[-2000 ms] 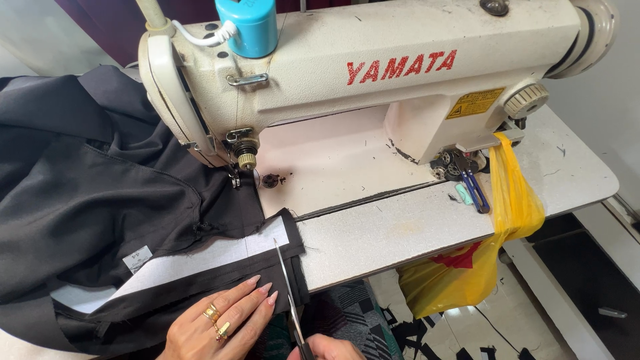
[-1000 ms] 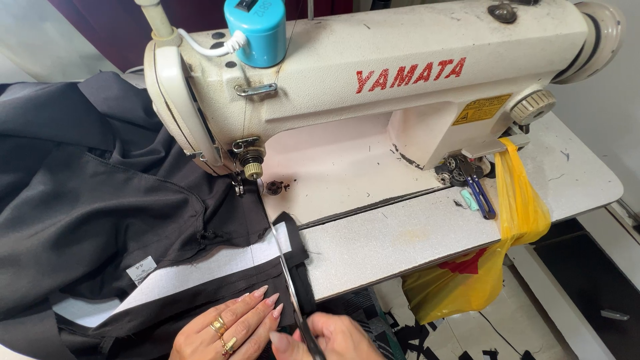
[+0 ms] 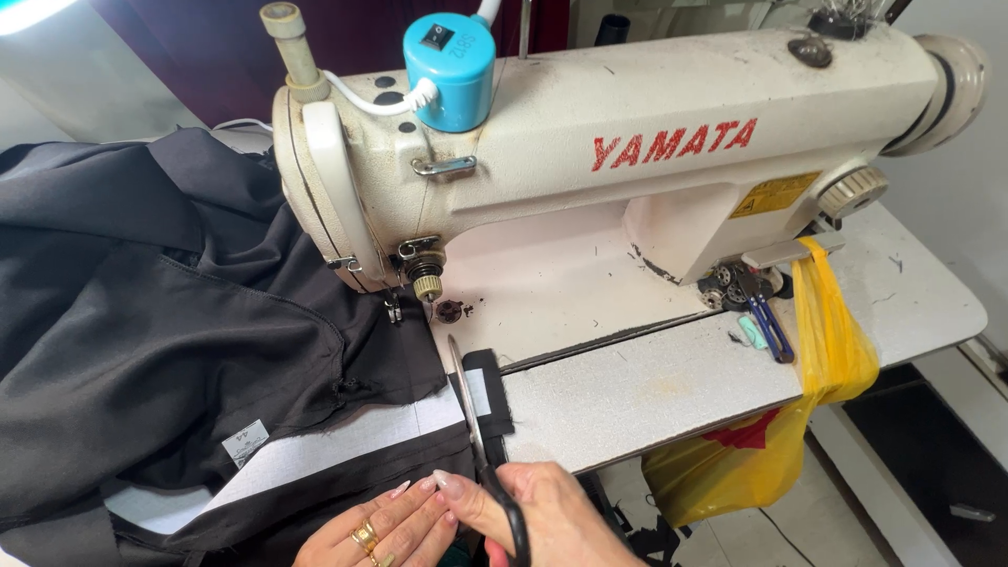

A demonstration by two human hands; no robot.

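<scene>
My right hand point(image 3: 543, 512) grips black-handled scissors point(image 3: 471, 402), whose blades lie across the end of a black fabric band backed with white interfacing point(image 3: 370, 438). A short end piece point(image 3: 490, 394) of the band lies right of the blades; whether it is fully severed I cannot tell. My left hand point(image 3: 386, 528), with gold rings, rests flat on the band beside the scissors, its fingertips meeting my right thumb. The dark garment point(image 3: 157, 315) spreads to the left, partly under the presser foot point(image 3: 393, 307), and bears a small white label point(image 3: 245, 441).
A white sewing machine point(image 3: 535, 173) stands behind the hands, with a blue lamp base point(image 3: 450, 71) on top. Bobbins point(image 3: 724, 287), blue-handled thread snips point(image 3: 768, 323) and a teal chalk piece point(image 3: 752, 332) lie at its right. A yellow plastic bag point(image 3: 827, 331) hangs over the table edge.
The scissors, earlier lying over the band's end, now show the end piece separated from the strip by a gap near the top. My right hand has moved up onto the table beside my left fingertips.
</scene>
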